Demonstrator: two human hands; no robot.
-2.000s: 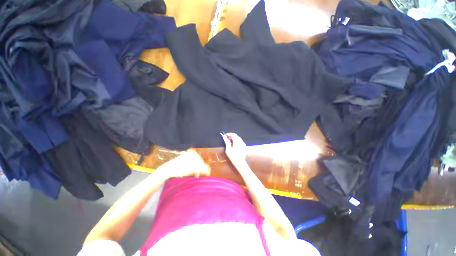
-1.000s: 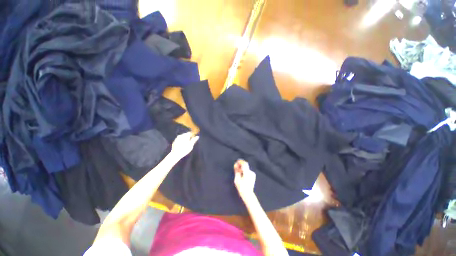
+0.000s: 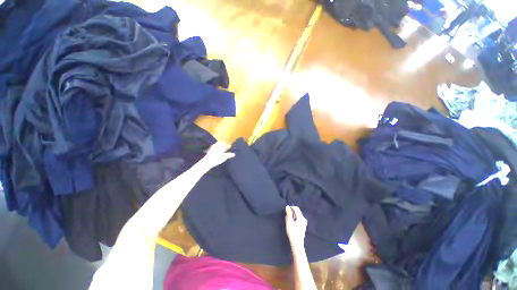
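Observation:
A black garment (image 3: 238,226) lies spread and rumpled on the brown table in front of me, one sleeve-like strip slanting across its middle. My left hand (image 3: 219,154) is at its upper left edge and appears to pinch the cloth; the fingertips are blurred. My right hand (image 3: 296,224) is over the garment's lower middle, fingers closed on a tiny dark and silvery thing, likely thread snips (image 3: 292,208). The tip is close to the end of the strip; whether it touches the cloth cannot be told.
A large heap of navy, black and grey garments (image 3: 113,113) is at left. A dark bundle (image 3: 453,226) with a white tie (image 3: 501,173) is at right, pale green cloth (image 3: 482,107) beyond it. More dark garments (image 3: 368,14) lie at the far edge. Yellow tape (image 3: 283,79) crosses the brown table (image 3: 334,62).
The view has tilted towards the far side. My left hand has moved up from near my body to the garment's upper left edge. My right hand has moved onto the cloth. The strip now lies slanted downwards.

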